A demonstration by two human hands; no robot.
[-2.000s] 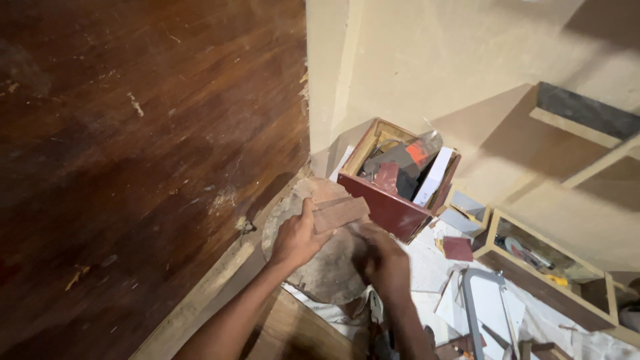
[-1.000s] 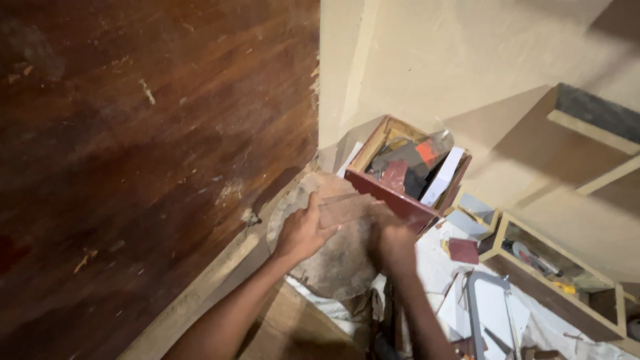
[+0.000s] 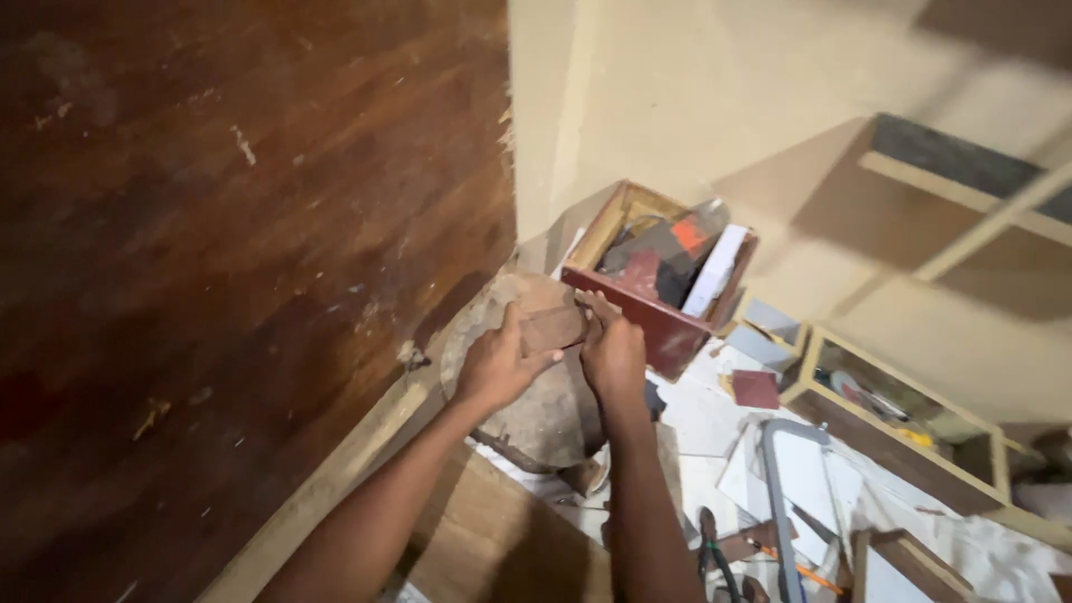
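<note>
My left hand (image 3: 501, 362) grips the left end of a small brown wooden block (image 3: 553, 328), with its thumb along the near side. My right hand (image 3: 613, 342) is at the block's right end, fingers bent around a small dark item too hidden to name. Both hands are above a round, worn wooden stump or disc (image 3: 544, 419), which stands beside the dark brown wooden panel. A brown board (image 3: 494, 511) lies below the stump, between my forearms.
A red wooden drawer box (image 3: 636, 322) with tools and sandpaper stands behind. At right are a long wooden tray (image 3: 904, 452), a dark red square (image 3: 755, 389), a hacksaw frame (image 3: 775, 494), pliers (image 3: 712, 544) and an orange pencil (image 3: 808, 574). The brown panel (image 3: 251, 251) rises at left.
My right hand has moved up from the near right side of the stump to the block's right end. My left hand keeps hold of the block.
</note>
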